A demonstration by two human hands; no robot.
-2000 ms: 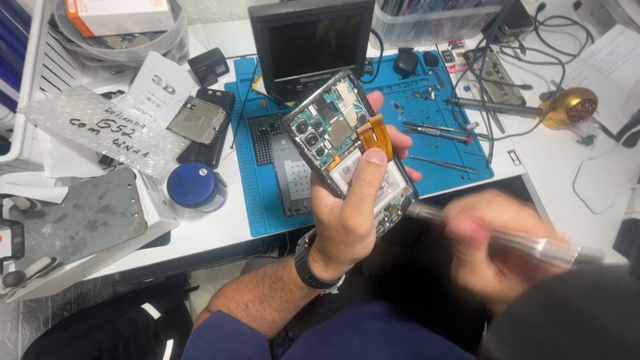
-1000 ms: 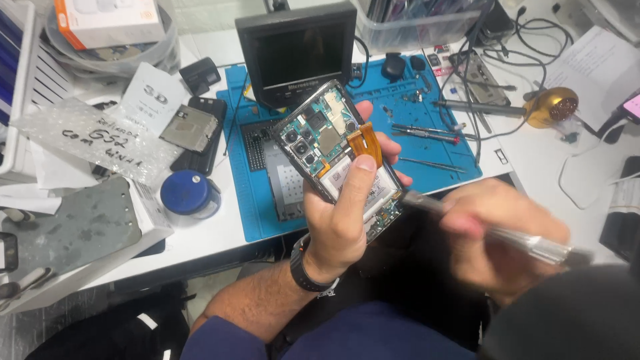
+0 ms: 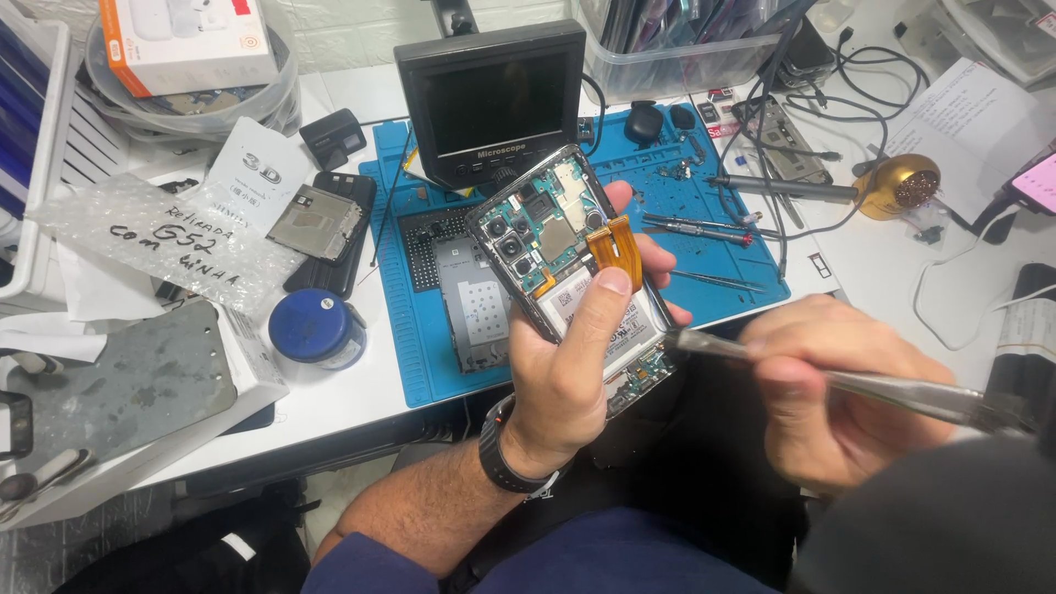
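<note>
My left hand [image 3: 569, 363] holds an opened smartphone [image 3: 540, 239] tilted, its circuit board, cameras and battery facing up. The thumb presses on an orange flex cable [image 3: 617, 252], folded over the battery's upper end. My right hand [image 3: 841, 388] grips a slim metallic brush-like tool [image 3: 899, 392]. The tool's tip lies at the phone's lower right edge, near the small lower board [image 3: 639, 379]; whether it touches is unclear. Part of the phone's lower side is hidden behind my left hand.
A blue repair mat [image 3: 429, 355] bears a phone frame [image 3: 470, 305], a small microscope monitor [image 3: 495, 99], screwdrivers [image 3: 697, 229] and tweezers [image 3: 718, 280]. To the left stand a blue-lidded jar [image 3: 309, 326] and bubble wrap [image 3: 165, 239]. Cables and a golden tip cleaner [image 3: 899, 186] lie right.
Both hands keep their holds on the phone and the tool. The tool's tip stays by the phone's lower right edge, with only slight shifts of the right hand.
</note>
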